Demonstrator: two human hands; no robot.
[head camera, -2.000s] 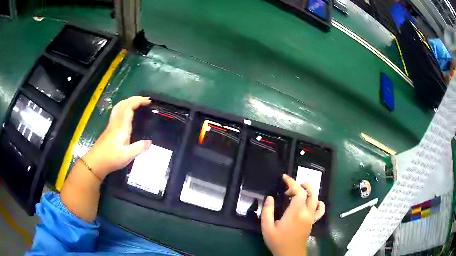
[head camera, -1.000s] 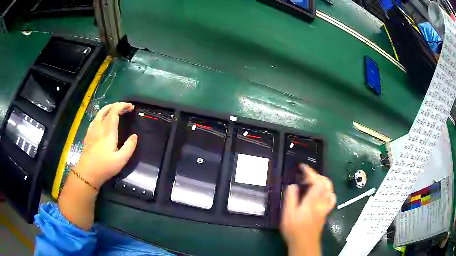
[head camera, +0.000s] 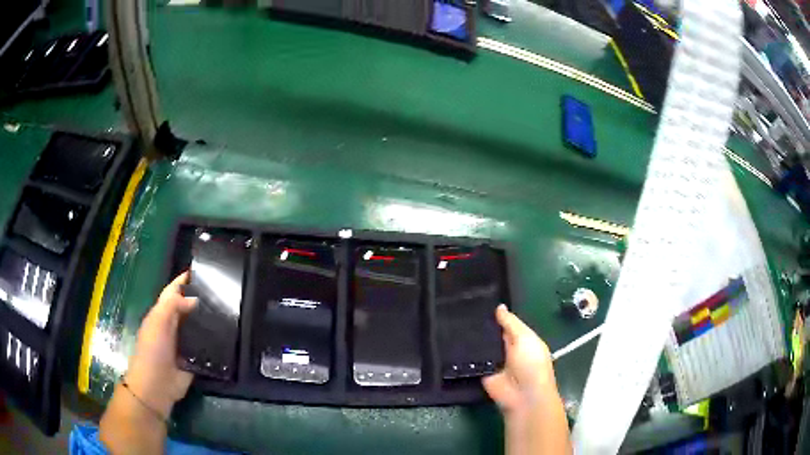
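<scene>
A black four-slot phone tray (head camera: 341, 392) lies on the green surface in front of me, with a smartphone in each pocket. The leftmost phone (head camera: 216, 307) shows a bright glare. The second phone (head camera: 297, 307) shows a red line at the top and small white text. The third phone (head camera: 387, 311) and the rightmost phone (head camera: 468, 311) are mostly dark with red text at the top. My left hand (head camera: 160, 342) holds the tray's left end, thumb over the leftmost phone's edge. My right hand (head camera: 526, 364) holds the tray's right end.
Another filled phone tray (head camera: 67, 267) lies at left beyond yellow tape (head camera: 111, 275). A metal post (head camera: 133, 71) stands behind it. A blue phone (head camera: 578, 125) lies at the far right. A long white label strip (head camera: 662, 213), a colour chart (head camera: 708, 311), a small roll (head camera: 583, 302) and a white stick (head camera: 577, 341) are at right.
My right hand has moved from over the phones to the tray's right end. My left hand is lower on the left end. The screens have changed; their large white areas are gone.
</scene>
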